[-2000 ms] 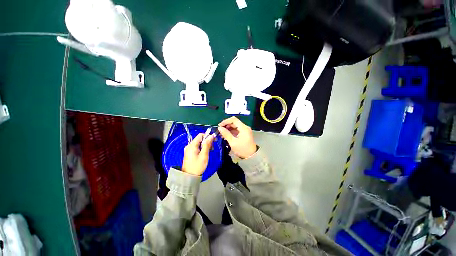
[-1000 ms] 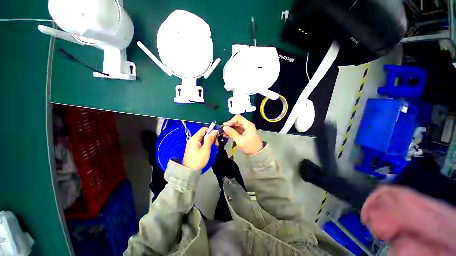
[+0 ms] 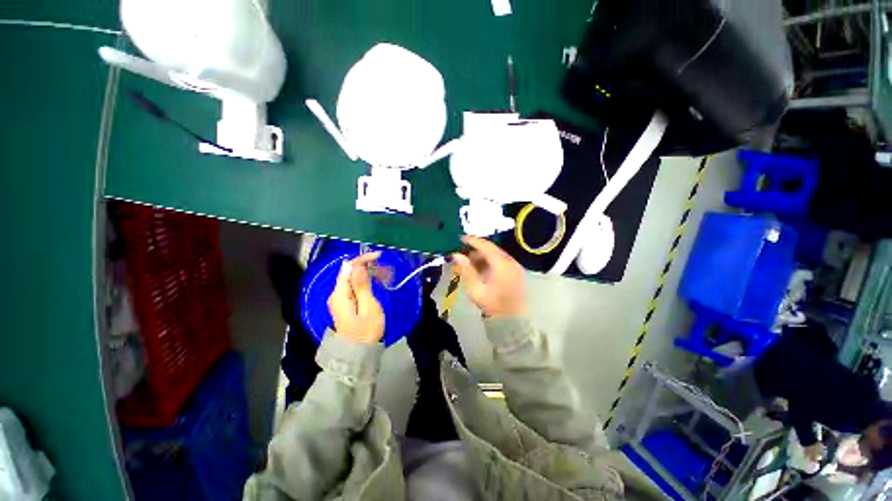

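My right hand [image 3: 492, 279] is at the bench's front edge, its fingertips on the end of a thin white cable [image 3: 419, 270]. My left hand [image 3: 358, 301] is to the left, thumb and fingers close together; whether it holds the cable's other end is too blurred to tell. Three white security cameras stand along the edge beyond my hands: one at the left [image 3: 210, 49], one in the middle [image 3: 391, 106], and one at the right [image 3: 507, 157] on a black mat, above my right hand.
A yellow tape roll [image 3: 539, 228], a white disc [image 3: 596, 245] and a white label strip [image 3: 626, 176] lie by the black printer [image 3: 685, 73]. A blue stool [image 3: 333, 303] is below my hands. A red crate [image 3: 176, 303] is under the bench. A person [image 3: 817, 377] is at the lower right.
My hands have moved apart, with the white cable now showing between them. The other person's arm with a dark object, seen at the right a second ago, is gone from there.
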